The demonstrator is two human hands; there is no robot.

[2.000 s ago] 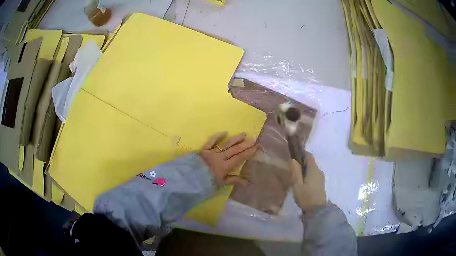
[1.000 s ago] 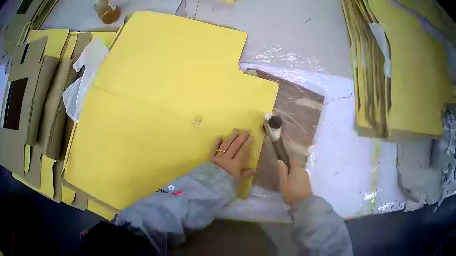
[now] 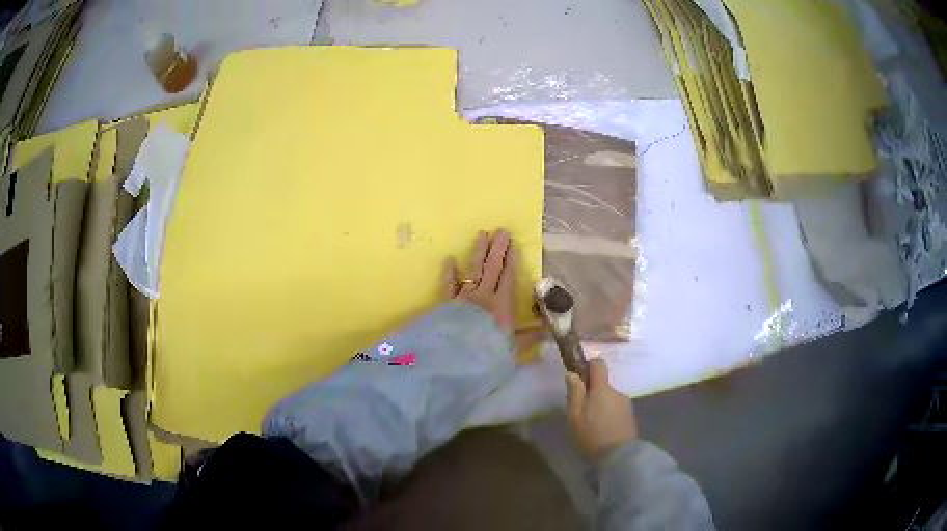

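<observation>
A large yellow bag panel (image 3: 322,197) with a notched upper right corner lies flat in front of me. Its right edge overlaps the brown marbled hammering slab (image 3: 592,207), which is under clear plastic. My left hand (image 3: 488,280) lies flat on the panel near its right edge, fingers slightly apart, pressing it. My right hand (image 3: 602,410) grips the hammer (image 3: 566,337) by its handle. The dark round head with a pale wrapping is at the panel's right edge, over the slab; whether it touches is unclear.
Worked tan panels with yellow edges (image 3: 91,270) overlap at the left, with white paper (image 3: 156,202) beside them. A bottle with amber liquid (image 3: 171,64) stands at the upper left. A thick yellow panel stack (image 3: 810,93) lies at the upper right, grey material (image 3: 851,244) below it.
The panel now lies straighter, its right edge upright in view. My left hand has moved along this edge with it. The hammer has moved left and lower, to the panel's edge.
</observation>
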